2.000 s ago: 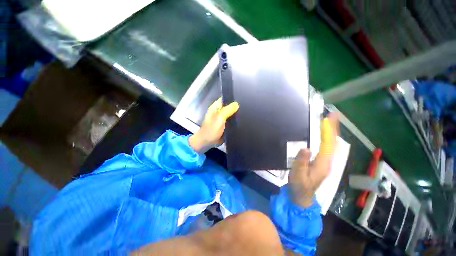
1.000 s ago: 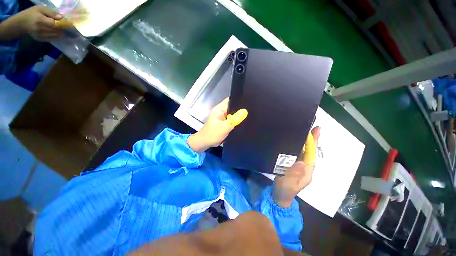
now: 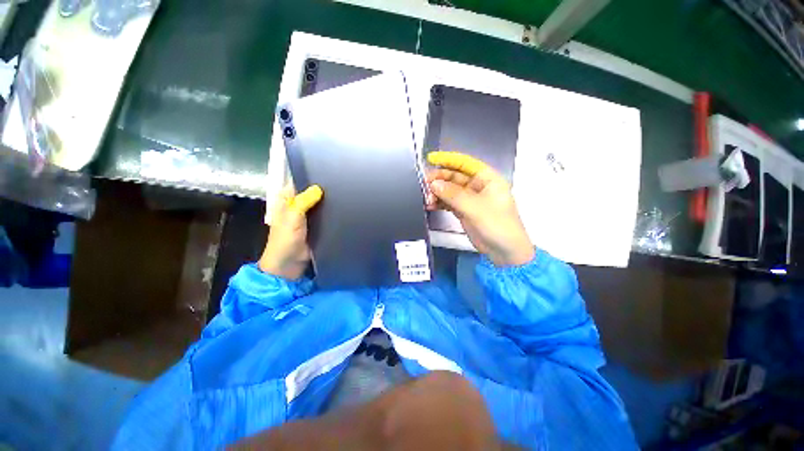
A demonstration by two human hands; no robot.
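Note:
A grey tablet (image 3: 366, 181) is held back side up, with two round lenses at its upper left corner and a white barcode label (image 3: 412, 262) at its lower right. My left hand (image 3: 293, 227) grips its left edge, a yellow-cotted thumb on the back. My right hand (image 3: 476, 201) is at its right edge with bent fingers in yellow cots; whether they grip the edge is hard to tell. Below lies a white foam tray (image 3: 577, 176). A second tablet (image 3: 476, 128) lies in its middle, partly behind my right hand. Another tablet (image 3: 339, 74) shows at the left, mostly covered by the held one.
A bagged white sheet (image 3: 75, 79) lies at the far left of the dark green bench. At the right are a red bar (image 3: 701, 158) with a pale piece across it and a tray of dark tablets (image 3: 740, 189). An open cardboard box (image 3: 132, 282) stands below the bench edge.
The view has turned and the tablet now sits further left over the tray. My right hand has moved up along its right edge from the label corner. A second tablet in the tray is uncovered.

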